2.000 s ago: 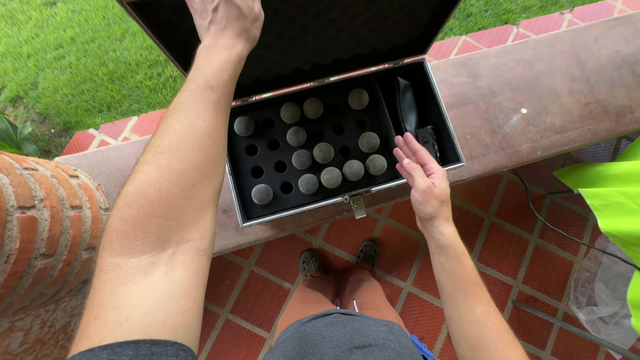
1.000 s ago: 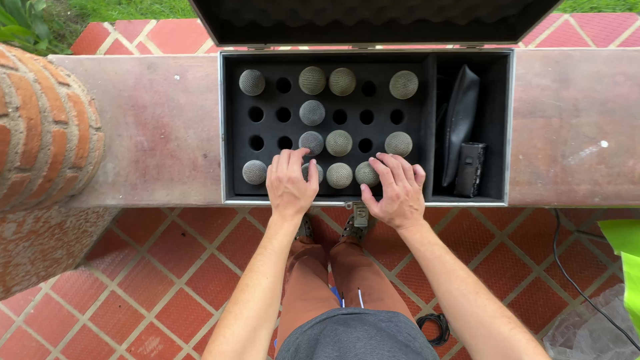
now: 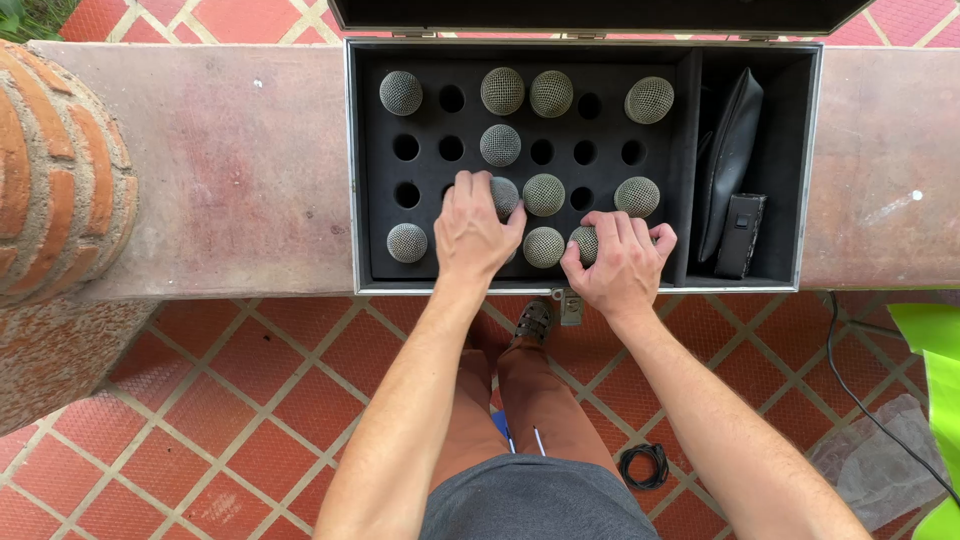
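Note:
An open case with black foam holds several microphones, their round mesh heads upward. My left hand is over the lower middle, fingers and thumb around one grey microphone head; another head below is mostly covered by the hand. My right hand curls over the bottom row, its thumb beside a partly covered head. Between the hands are two uncovered heads, one above the other. How firmly either hand grips is unclear. Several dark holes, such as one in the top row, hold no microphone.
The case's right compartment has a black pouch and a small black case. It rests on a ledge beside a brick column. A metal latch hangs in front. A coiled black cable lies on the floor tiles.
My left hand has come down from the raised lid to the microphones. My right hand has moved from the right compartment to the bottom row. The view has shifted and turned.

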